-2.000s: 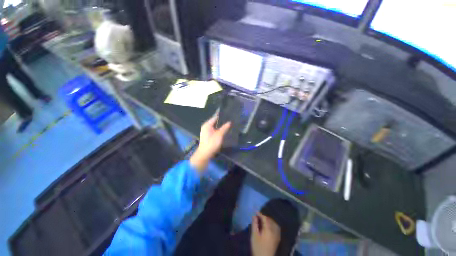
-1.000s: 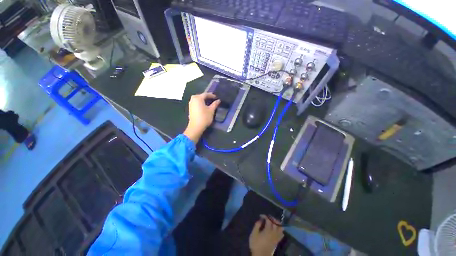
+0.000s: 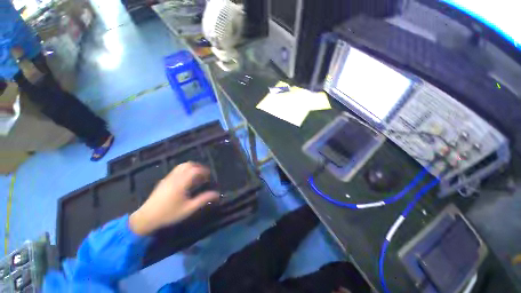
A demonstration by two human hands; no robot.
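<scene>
My left hand (image 3: 174, 197), bare with a blue sleeve, is over the black phone tray (image 3: 111, 191). It is blurred, thumb and fingers apart, with no object visible in it; the tray shows dark between them. My right hand is not in view. A dark smartphone (image 3: 341, 143) lies on the left test pad (image 3: 355, 167), with a black lead at its lower end. Another dark phone (image 3: 451, 254) lies on the right test pad (image 3: 481, 243), near the lower right edge.
A tester (image 3: 428, 106) with a lit screen stands behind the pads. Blue cables (image 3: 343, 203) curve across the bench. A mouse (image 3: 380, 178), yellow and white papers (image 3: 297, 106) and a fan (image 3: 223, 28) are there. A blue stool (image 3: 185, 77) and a standing person (image 3: 57, 97) are left.
The view has swung left. My left hand has left the phone on the left pad and moved over the tray. My right hand has gone out of view.
</scene>
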